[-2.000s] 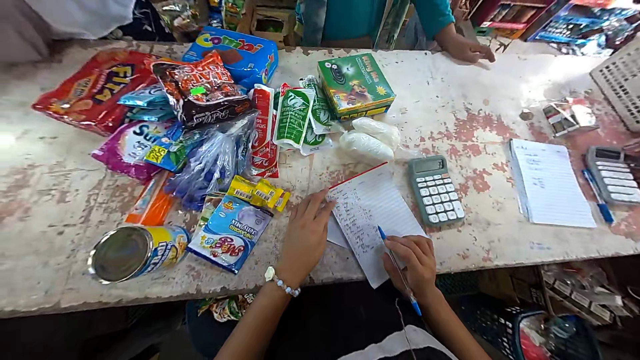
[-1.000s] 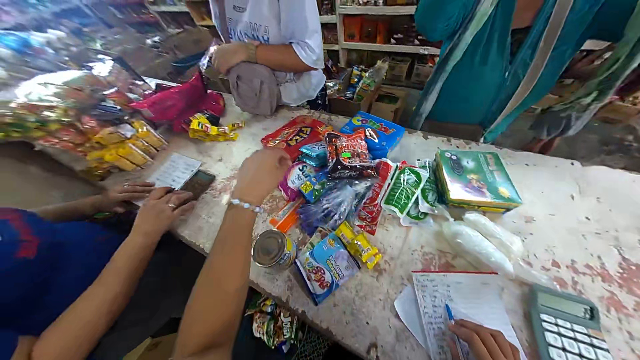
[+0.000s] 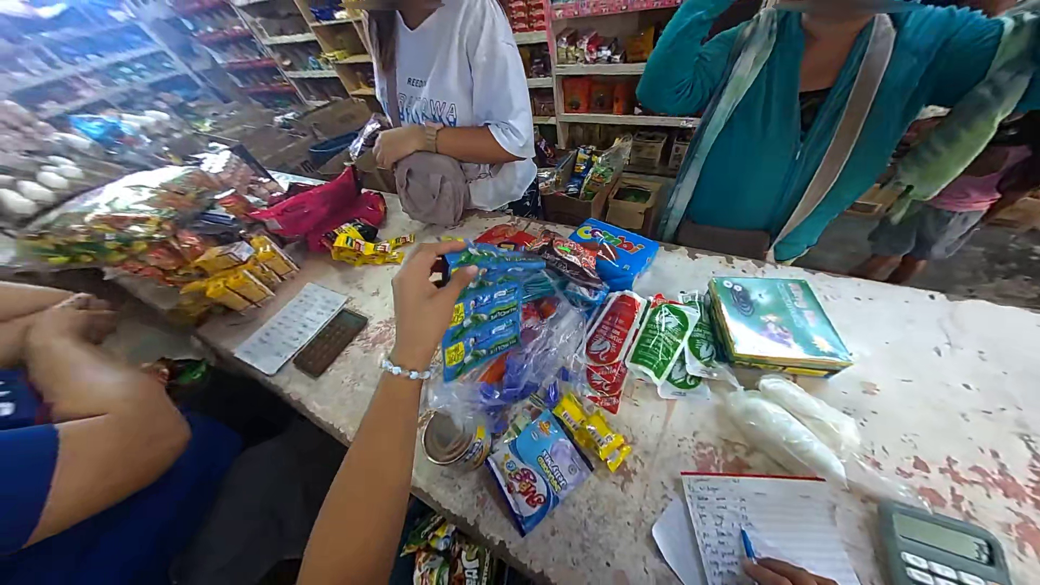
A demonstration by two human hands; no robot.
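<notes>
My left hand point(image 3: 431, 301), with a beaded bracelet at the wrist, grips a strip of blue-and-green sachets point(image 3: 485, 313) by its upper end, above the heap of packets. Low in the view, my right hand point(image 3: 784, 573) holds a blue pen point(image 3: 747, 546) over a handwritten notepad point(image 3: 772, 520). A tin can point(image 3: 455, 441), a blue-and-white pouch point(image 3: 540, 471) and yellow sachets point(image 3: 591, 431) lie below the heap. Red and green sauce pouches point(image 3: 662, 337) are to its right, beside a green box point(image 3: 778, 321). A blue packet point(image 3: 613, 253) lies behind the heap.
White filled plastic bags point(image 3: 788, 435) and a calculator point(image 3: 942, 548) are on the right of the worn counter point(image 3: 934, 366). At left are a co-worker's arms, a written sheet point(image 3: 291, 327), a phone-like dark device point(image 3: 331, 342) and piled snacks point(image 3: 236, 276). Two people stand across the counter.
My left hand has left the notepad, reached to the heap and lifted the sachet strip. My right hand stays at the notepad with the pen. The view has swung left.
</notes>
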